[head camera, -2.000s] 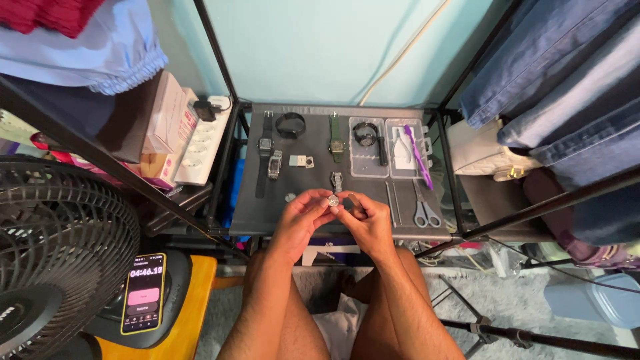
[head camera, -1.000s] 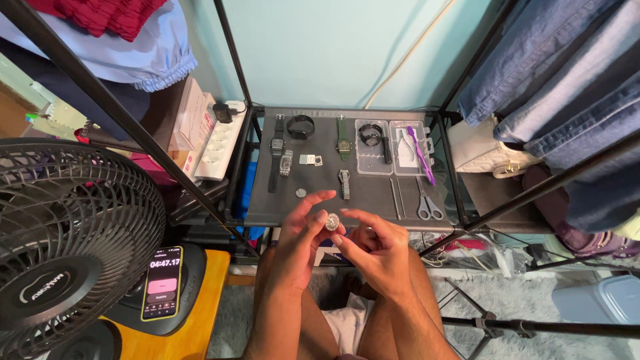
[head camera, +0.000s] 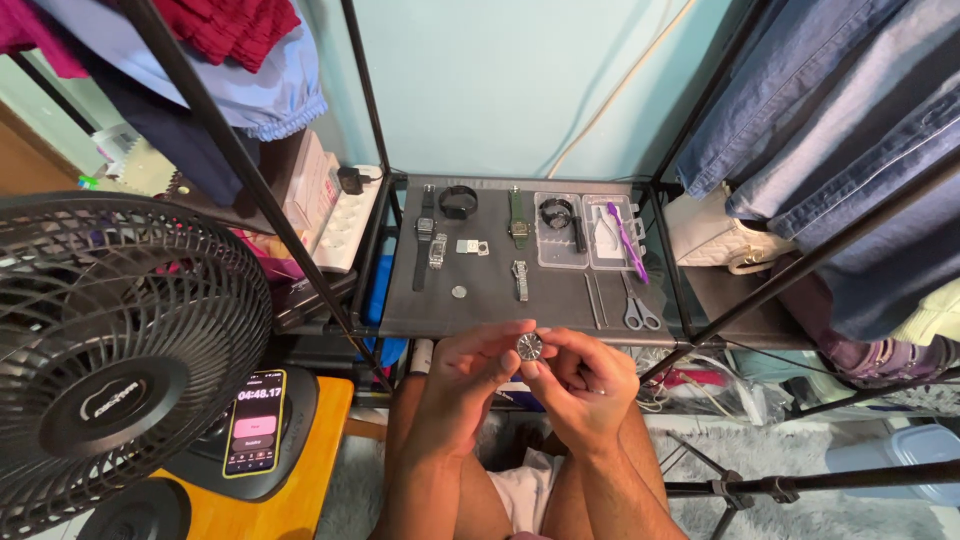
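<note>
Between the fingertips of my left hand (head camera: 480, 382) and my right hand (head camera: 585, 375) is a small round watch head (head camera: 529, 346), its dark dial with light markers facing up. Just beyond lies a silver metal watch bracelet (head camera: 520, 281). A small silver disc (head camera: 458, 292) rests to its left. Farther back are a green-strap watch (head camera: 519, 217), a black digital watch (head camera: 425, 225), a silver rectangular watch (head camera: 437, 251) and a black round-looped watch (head camera: 458, 202). A clear plastic case (head camera: 562, 262) holds another black watch (head camera: 556, 214). Scissors (head camera: 642, 311) lie at the right, beside two thin metal tools (head camera: 595, 300).
A purple tool (head camera: 628, 244) lies across the case's right half. Black rack poles (head camera: 232, 172) flank the dark shelf (head camera: 487, 322). At left are a fan (head camera: 112, 375), a power strip (head camera: 349, 225) and a phone (head camera: 255, 424); jeans (head camera: 817, 112) hang at right.
The watch head, earlier showing a pale, metallic side between my fingers, now shows its dark dial. Two seconds ago my hands were close against the metal bracelet; now it lies apart from them.
</note>
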